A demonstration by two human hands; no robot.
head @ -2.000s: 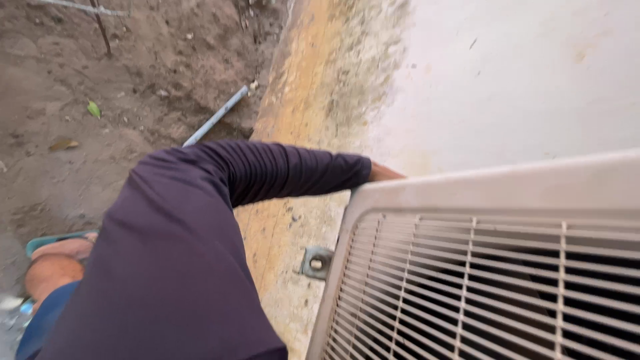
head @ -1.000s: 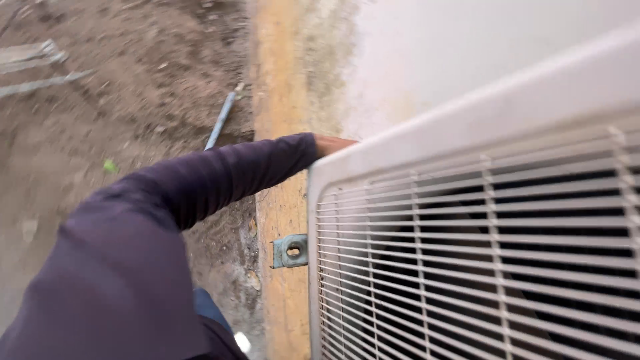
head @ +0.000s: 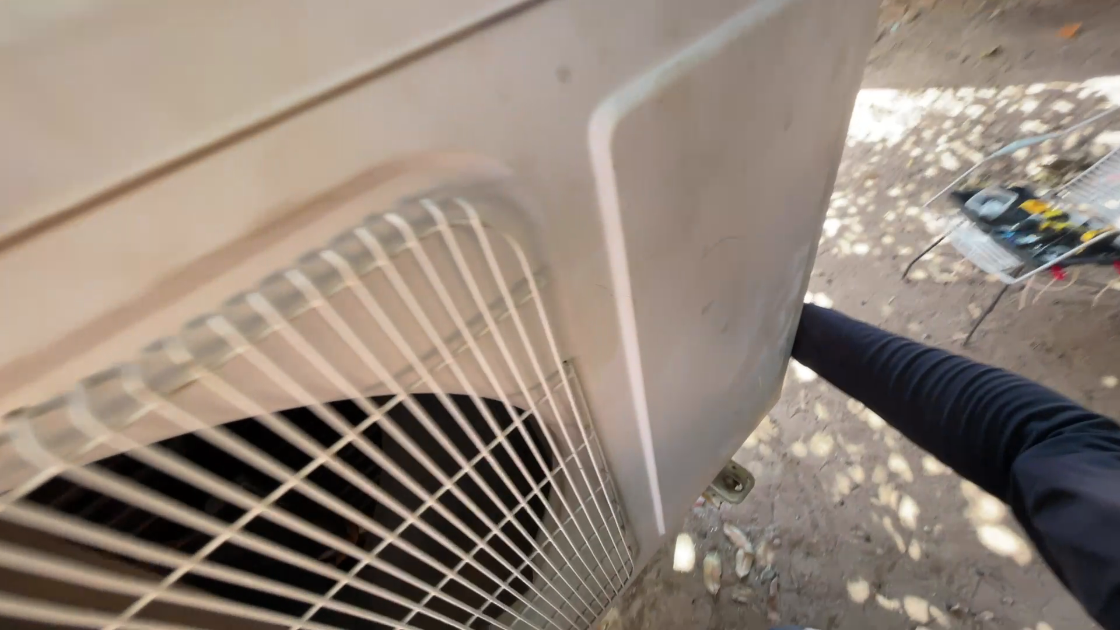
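Note:
The casing of an air conditioner's outdoor unit (head: pixel 700 289) fills most of the head view, with its wire fan grille (head: pixel 350 455) at the lower left. Behind the grille, the fan opening is dark. My right arm, in a dark sleeve, reaches in from the lower right to the unit's right side; its hand is hidden behind the casing edge, so its grip does not show. My left hand is out of view. A metal mounting foot (head: pixel 731 483) sticks out at the unit's lower right corner.
At the right, a wire rack chair or stand (head: pixel 1011 278) holds a dark tray of tools (head: pixel 1041 223) with yellow parts. Around it lies bare soil (head: pixel 875 534) with patches of sunlight and small debris near the unit's foot.
The view has swung from the unit's left end to its right end. The left arm, earlier reaching to the casing's left edge, has left the view; the right arm now shows.

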